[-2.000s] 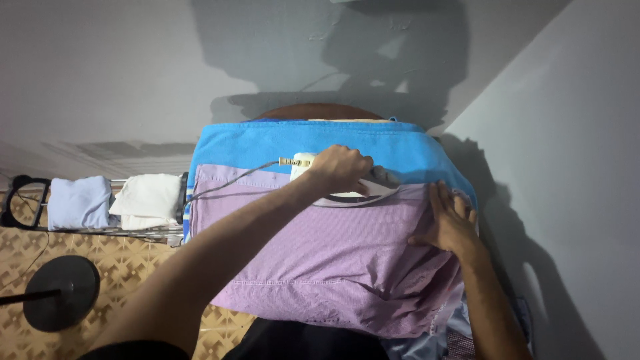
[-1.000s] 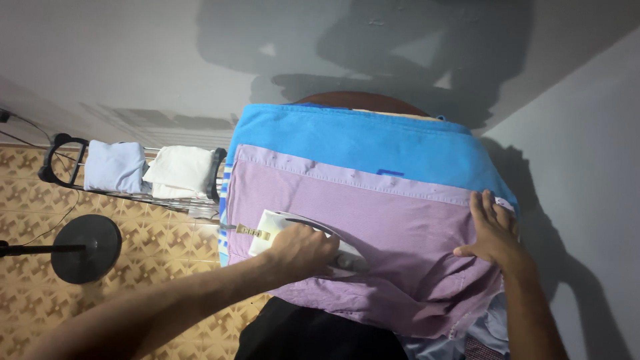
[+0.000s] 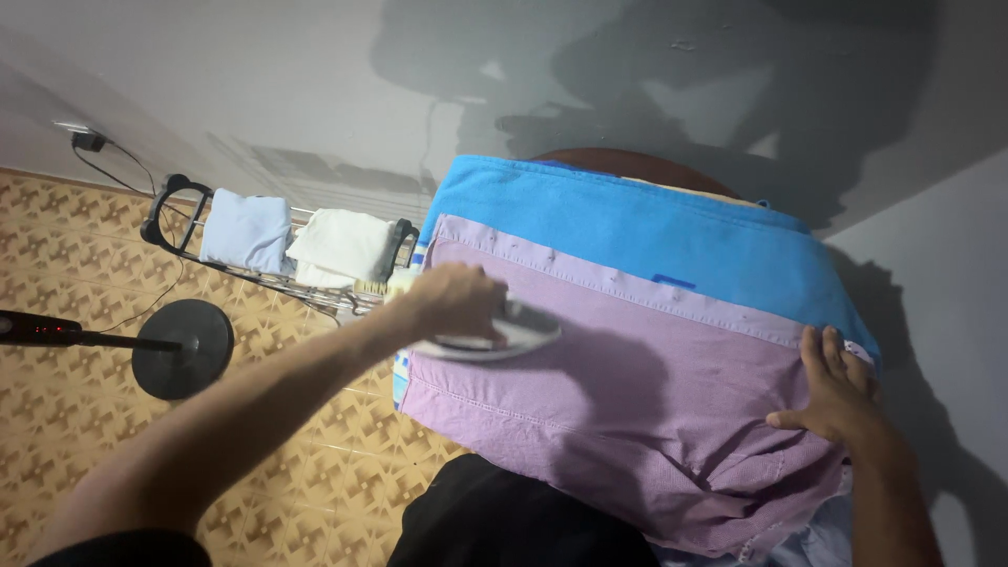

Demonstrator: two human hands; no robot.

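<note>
A pink-purple garment [image 3: 614, 354] with a paler snap or button band lies over a blue towel [image 3: 630, 197]. My left hand [image 3: 461, 303] grips the handle of a clothes iron [image 3: 504, 342], slightly blurred, at the garment's left part. The underside of the iron is hidden. My right hand [image 3: 839, 386] rests with spread fingers on the garment's right end, where the cloth is wrinkled and bunched below it.
Left of the towel stands a metal rack [image 3: 315, 295] holding a folded light-blue cloth [image 3: 248, 232] and folded white cloths [image 3: 342, 244]. A round black stand base [image 3: 183, 349] is on the tiled floor. A plug [image 3: 88, 141] with a cord is at the wall.
Two seconds ago the iron was near the garment's upper edge; it then came down toward the near side and is now at the left part. My right hand stays on the right end.
</note>
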